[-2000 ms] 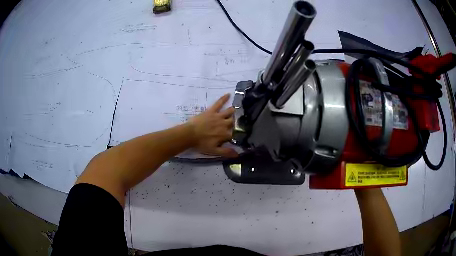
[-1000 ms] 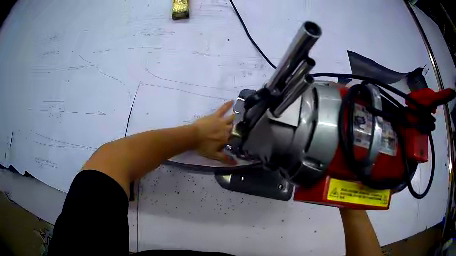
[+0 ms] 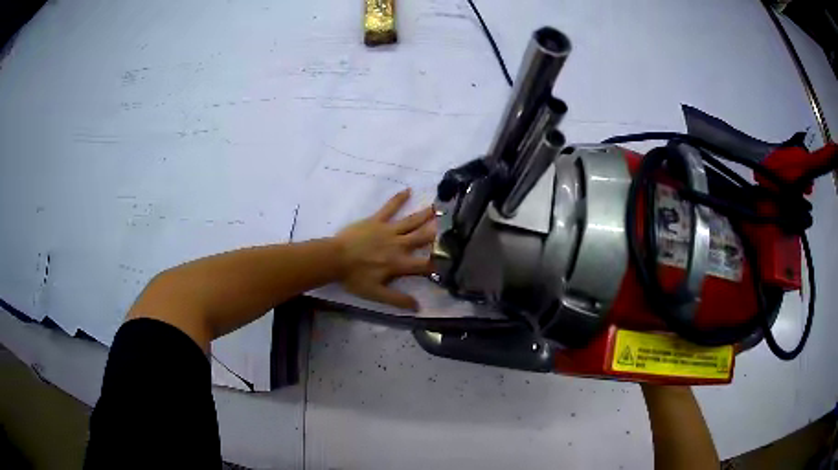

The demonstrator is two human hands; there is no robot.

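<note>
The straight knife cutting machine (image 3: 634,266), red and silver with upright silver tubes, stands at the centre right. Its grey base plate (image 3: 482,349) shows below it at the lay's near edge. The white paper marker (image 3: 211,165) with thin printed lines covers the dark fabric lay (image 3: 286,353). My left hand (image 3: 386,252) lies flat on the paper with fingers spread, close to the machine's front. My right forearm comes up from the bottom right and goes under the motor body. The motor hides my right hand.
A gold-yellow cloth weight (image 3: 379,22) lies on the paper at the top. The black power cord (image 3: 494,46) trails from the top and coils on the motor. A dark fabric offcut (image 3: 721,133) lies behind the machine. A metal rail (image 3: 799,69) runs along the right.
The view has shifted, so the cloth weight and lay sit further right. My left hand's fingers are spread wider. More dark ply edge shows at the lay's near side. The base plate is less exposed.
</note>
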